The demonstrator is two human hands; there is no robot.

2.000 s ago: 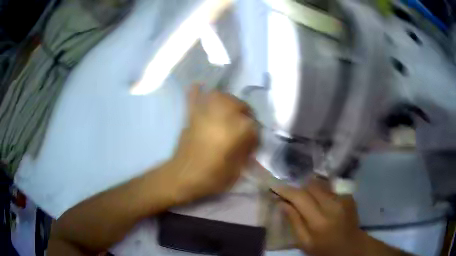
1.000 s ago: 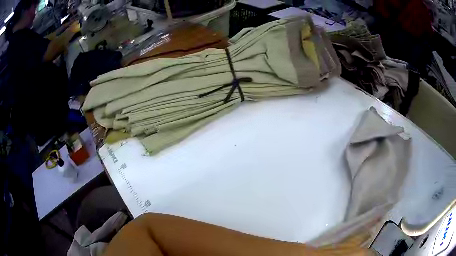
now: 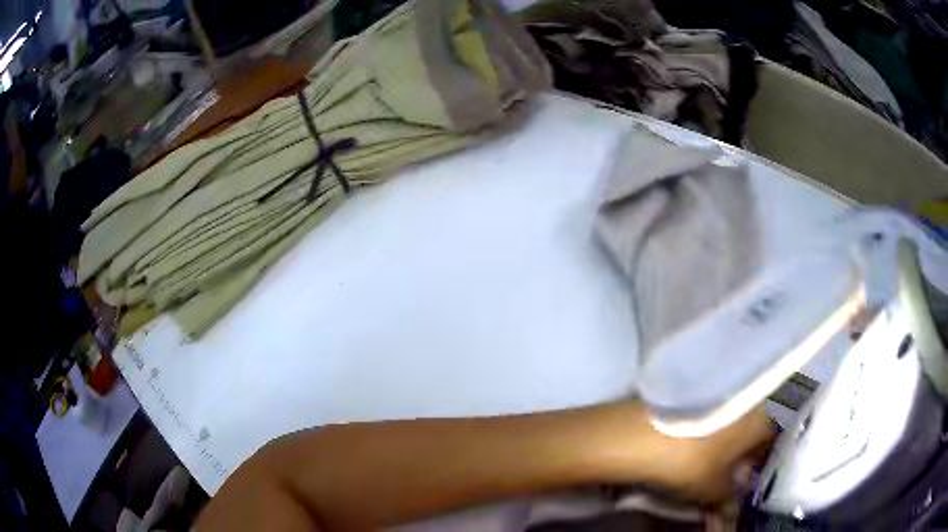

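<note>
A grey-beige garment piece (image 3: 681, 234) lies bunched on the white table behind the sewing machine head (image 3: 868, 416), partly covered by a pale, rounded machine part (image 3: 754, 338). My left forearm reaches in from the bottom left, and my left hand (image 3: 717, 457) is beside the machine head, partly hidden by the pale part and blurred. Its fingers are bent down near the needle area; what they touch cannot be made out. Grey and dark brown cloth (image 3: 593, 514) shows below my forearm at the bottom edge. My right hand is out of the picture.
A khaki-green bundle (image 3: 239, 197) tied with a dark strip lies at the table's back left. The white table (image 3: 447, 301) has ruler marks at its left edge. Brown and grey cloth (image 3: 644, 73) is heaped beyond the table. A smaller table (image 3: 68, 457) stands at far left.
The view has swung, so the bundle and garment piece sit further left and more of the machine head shows. My left hand, cut off at the bottom edge before, now shows by the machine.
</note>
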